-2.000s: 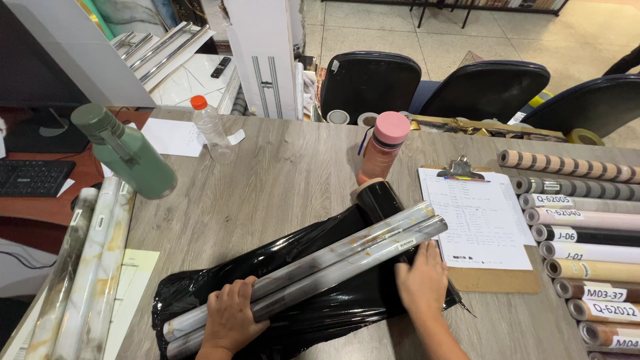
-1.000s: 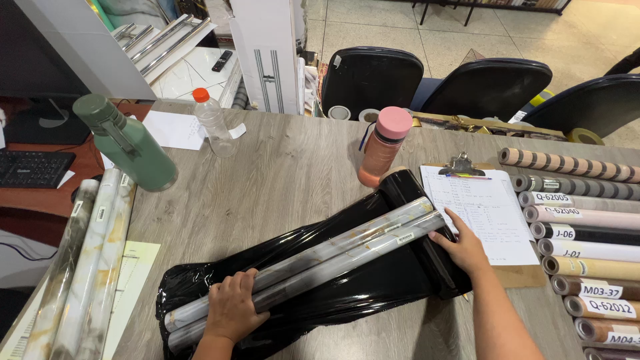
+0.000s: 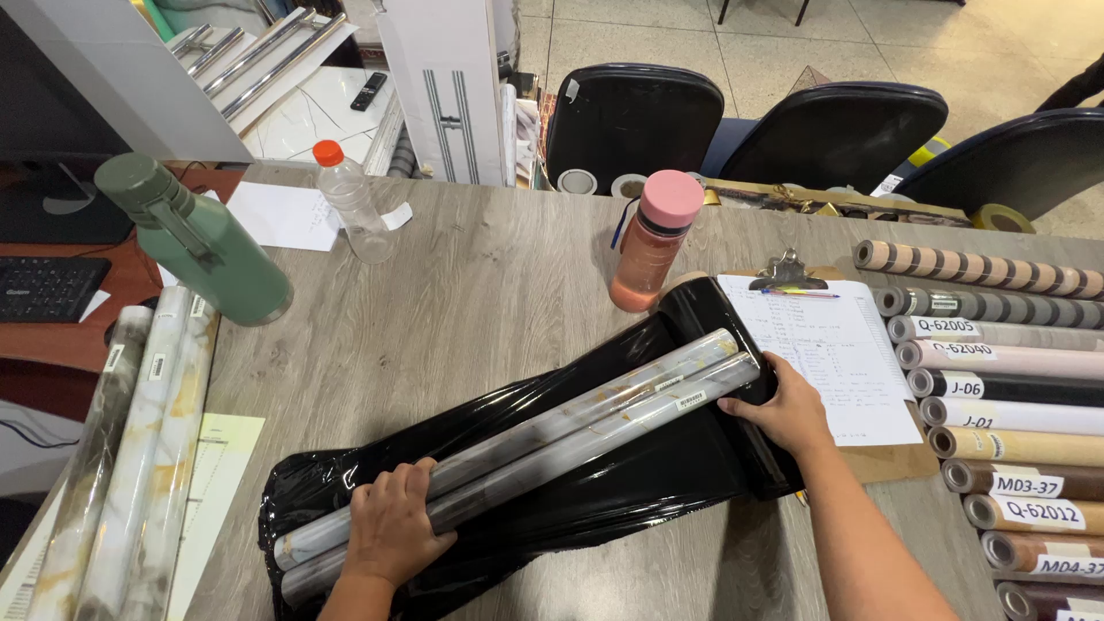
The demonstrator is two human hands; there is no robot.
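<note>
Two marble-patterned film rolls lie side by side, slanting up to the right, on a sheet of black stretch film. The sheet runs out from a thick roll of black stretch film that lies across their right ends. My left hand rests over both marbled rolls near their lower left ends, fingers curled on them. My right hand grips the black film roll, its thumb close to the right end of the nearer marbled roll.
A pink-capped bottle stands just behind the film roll, beside a clipboard with handwritten paper. Several patterned rolls line the right. On the left are a green flask, a clear plastic bottle and more marbled rolls.
My right hand has moved from the near side of the marbled rolls to the black film roll. That roll now lies farther right, over the clipboard's edge. My left hand stays on the marbled rolls.
</note>
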